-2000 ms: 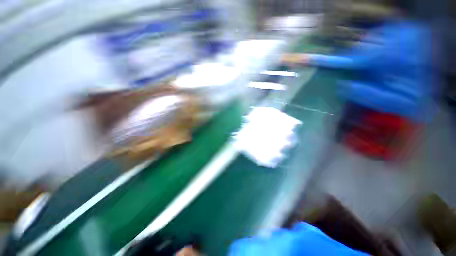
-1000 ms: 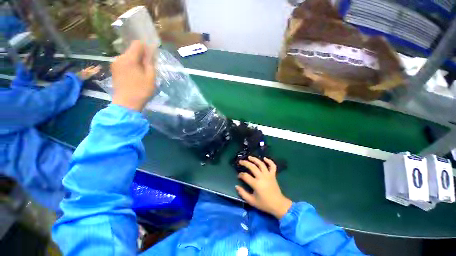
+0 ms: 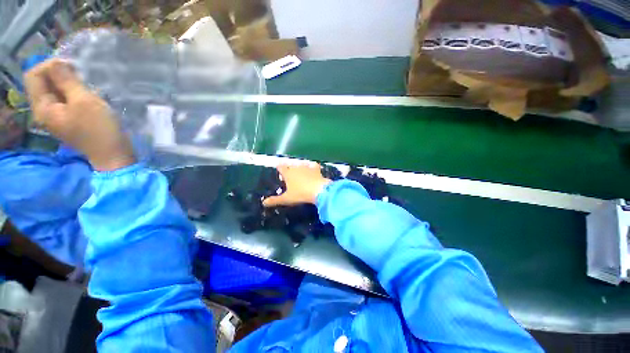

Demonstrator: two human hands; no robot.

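Note:
My left hand (image 3: 76, 114) is raised at the upper left, closed on one end of a clear poly bag (image 3: 200, 103). The bag stretches out to the right over the belt and looks empty. My right hand (image 3: 298, 185) rests palm down with fingers spread on a loose pile of black cables (image 3: 276, 215) on the green ledge. Part of the pile is hidden under the hand and forearm. A stack of white inserts (image 3: 609, 243) stands at the right edge.
A pale guide rail (image 3: 476, 186) runs between the ledge and the green conveyor belt (image 3: 442, 145). A torn brown carton (image 3: 511, 69) stands beyond the belt. A white slim object (image 3: 281, 66) lies on the far surface. A neighbour's blue sleeve (image 3: 41, 200) is at the left.
My left hand has moved left and down with the bag, whose cables are now out on the ledge. My right hand has moved left and up over the pile. The view has shifted left.

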